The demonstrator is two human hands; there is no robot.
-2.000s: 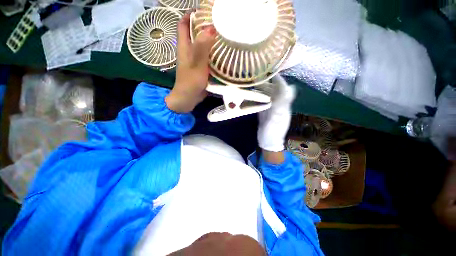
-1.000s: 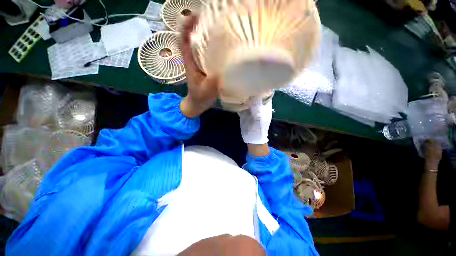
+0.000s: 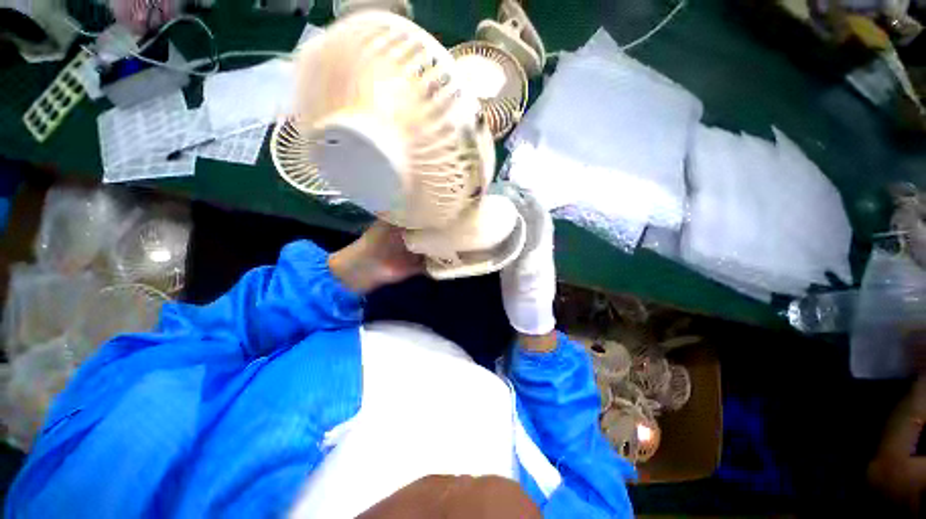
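A cream clip-on fan (image 3: 371, 172) is held up in front of me above the bench edge. Its blurred round grille with a white centre disc points left and down. Its clip base (image 3: 472, 243) is at the lower right of the head. My bare left hand (image 3: 381, 255) grips the fan from below, its fingers mostly hidden behind the clip base. My gloved right hand (image 3: 530, 266) is at the clip's right side, its fingers partly hidden behind the clip and its hold unclear. Another fan grille (image 3: 305, 160) lies on the bench behind the held fan.
Bubble bags (image 3: 609, 132) and smoother white bags (image 3: 767, 213) lie right. Another clip fan (image 3: 492, 81) lies behind. Label sheets (image 3: 147, 137) with a pen lie left. A carton of fans (image 3: 696, 436) and bagged fans (image 3: 81, 294) are below. A person's arm (image 3: 902, 446) shows far right.
The held fan has turned and moved left and down, with its clip now showing at the right. My left hand has moved lower, from the grille's side to beneath the fan.
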